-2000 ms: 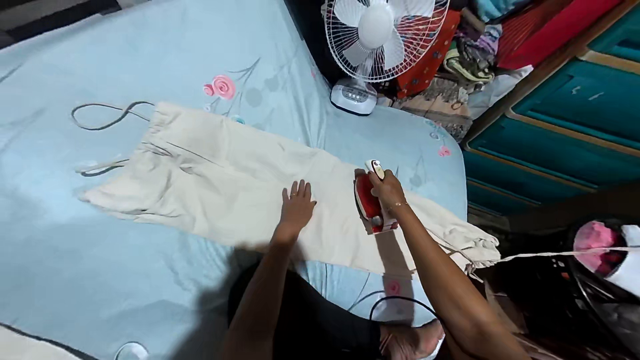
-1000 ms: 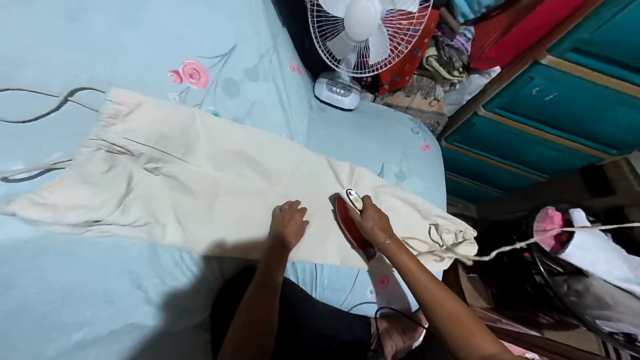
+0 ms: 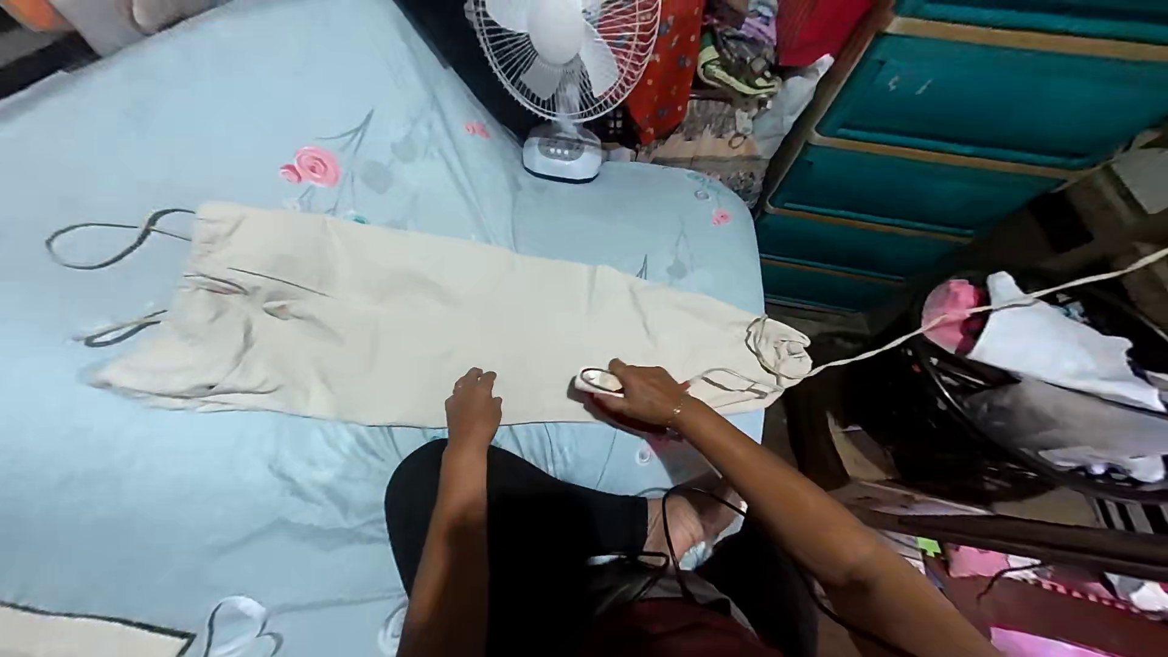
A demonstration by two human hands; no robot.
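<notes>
A long cream cloth with drawstring cords [image 3: 383, 310] lies across a light blue floral bedsheet [image 3: 274, 511]. My right hand [image 3: 646, 394] grips the handle of a clothes iron [image 3: 604, 383], low on the right half of the cloth near its lower edge. Most of the iron's red body is hidden beneath my hand. My left hand [image 3: 474, 401] rests on the cloth's lower edge, left of the iron, with nothing seen in it. Grey cord loops [image 3: 100, 245] stick out at the cloth's left end, and its right end is bunched up.
A white electric fan [image 3: 562, 151] stands at the bed's far edge. Teal drawers [image 3: 940, 109] are at the upper right. To the right, a black basket [image 3: 958, 401] holds clothes, and a pale cord stretches above it. A dark cable [image 3: 671, 529] runs by my foot.
The iron in my right hand has moved towards the cloth's lower edge and turned, its handle now pointing left. My left hand has moved down to that edge too.
</notes>
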